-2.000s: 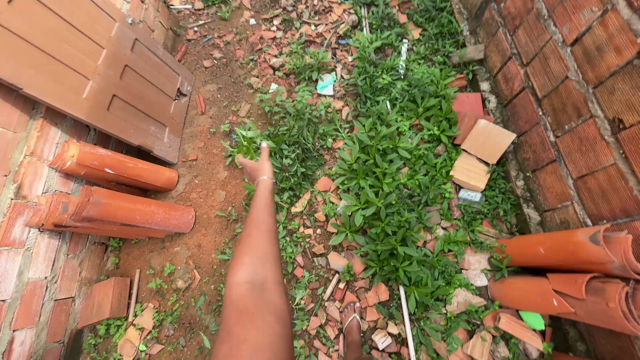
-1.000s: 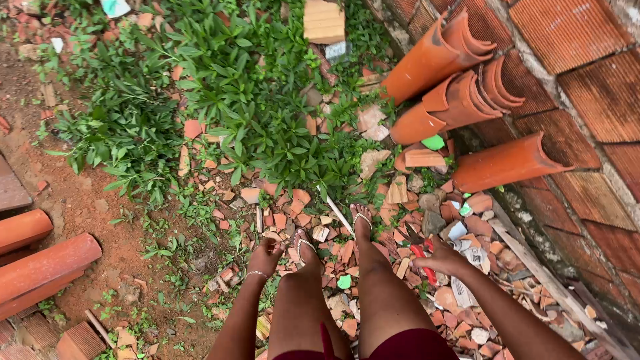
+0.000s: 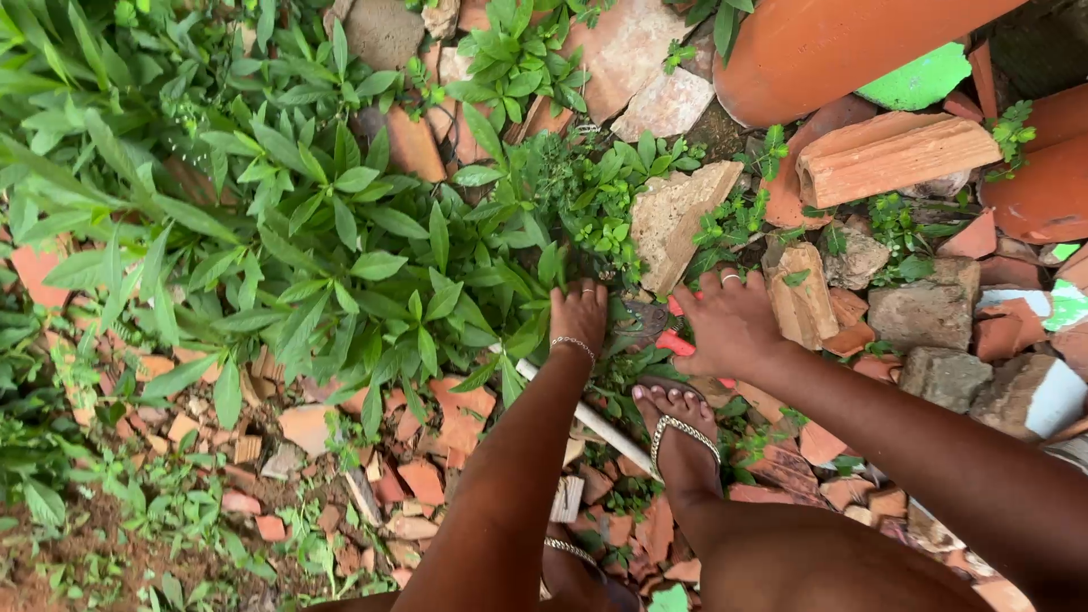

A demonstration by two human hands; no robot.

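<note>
My left hand (image 3: 580, 313), with a chain bracelet at the wrist, closes around stems at the edge of the leafy green plants (image 3: 374, 246). Just right of it, my right hand (image 3: 729, 321) holds red-handled pruning shears (image 3: 671, 327), their dark metal blades pointing left toward the stems beside my left hand. Leaves partly cover the blade tips, and my palm hides much of the handles. Whether the blades touch a stem cannot be told.
Broken clay tile and brick pieces (image 3: 459, 416) cover the ground around my sandaled feet (image 3: 680, 425). A pale pipe (image 3: 612, 435) lies beside them. Curved roof tiles (image 3: 833, 51) stand at the upper right, near a brick fragment (image 3: 892, 157) and a broken slab (image 3: 680, 217).
Both hands have come down to the plants, the shears still in my right hand. My left hand, free of stems one second ago, now grips some. The view has moved much closer to the ground.
</note>
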